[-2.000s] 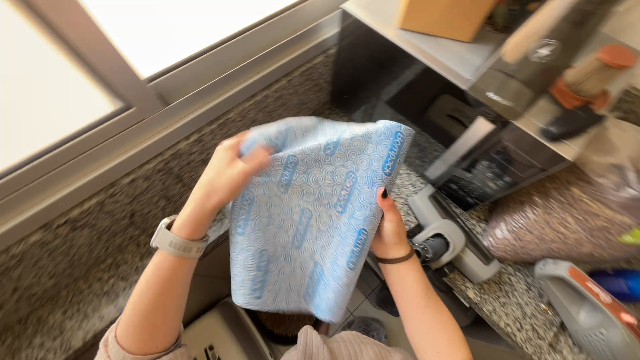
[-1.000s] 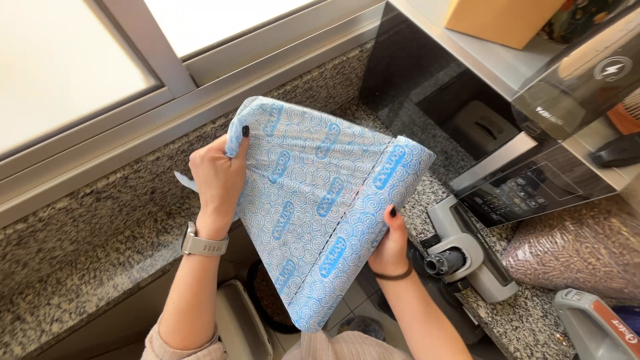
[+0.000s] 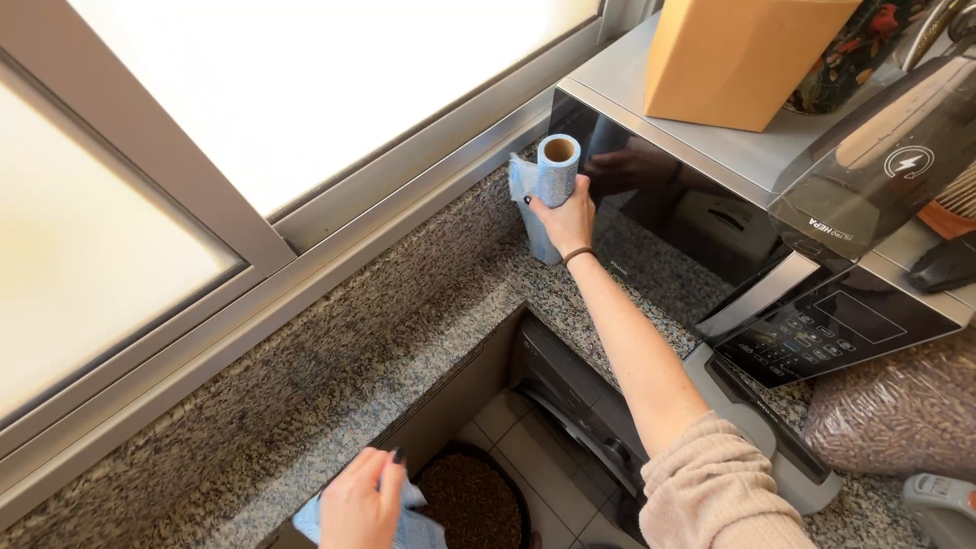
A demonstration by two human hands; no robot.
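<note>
A roll of blue-and-white patterned wipes [image 3: 555,179] stands upright in the corner of the granite counter, between the window ledge and the microwave's dark door. My right hand [image 3: 566,217] is closed around its side, and a loose end of the sheet hangs off the roll's left. At the bottom, my left hand [image 3: 361,499] grips a crumpled blue wipe sheet [image 3: 415,530], over the counter's inner edge. Part of that sheet is hidden by the hand and the frame edge.
The microwave [image 3: 656,221] carries an orange-tan box [image 3: 743,61] and a clear vacuum canister [image 3: 877,152]. A grey vacuum head [image 3: 770,435] and a plastic bag of pellets [image 3: 900,404] are at right. A round black tub of brown pellets [image 3: 473,499] sits on the tiled floor below.
The sheet, joined to the roll a second ago, is now apart from it in my left hand. My right hand has moved the roll to the corner by the microwave and stood it upright.
</note>
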